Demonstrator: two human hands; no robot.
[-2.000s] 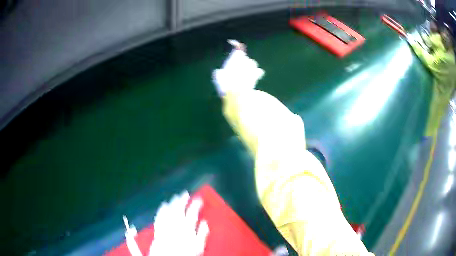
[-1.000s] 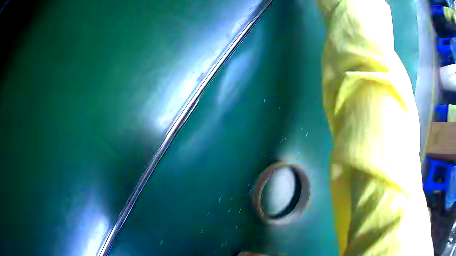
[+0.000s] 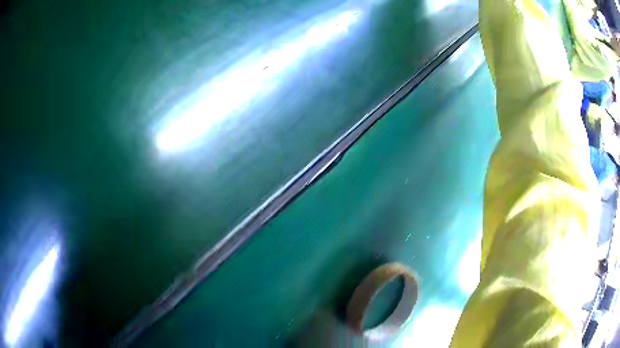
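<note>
A brown and whitish ring (image 3: 360, 296), a tape roll or empty core, stands out on the green bench strip (image 3: 401, 183) at the bottom centre. My right arm, in a yellow sleeve, runs along the right side from the bottom edge up to the top edge. My right hand is cut off beyond the top of the picture. My left hand is not in view. No panel or red pad shows.
A metal rail (image 3: 272, 200) runs diagonally between the bench strip and the dark green belt (image 3: 122, 204), which carries bright light reflections. At the upper right is part of another person's yellow-green sleeve (image 3: 586, 51), with blue objects below it.
The view has swung from the belt with red pads to the bench strip and rail. Both hands have left the picture. Since one second ago, the ring appears slightly lower.
</note>
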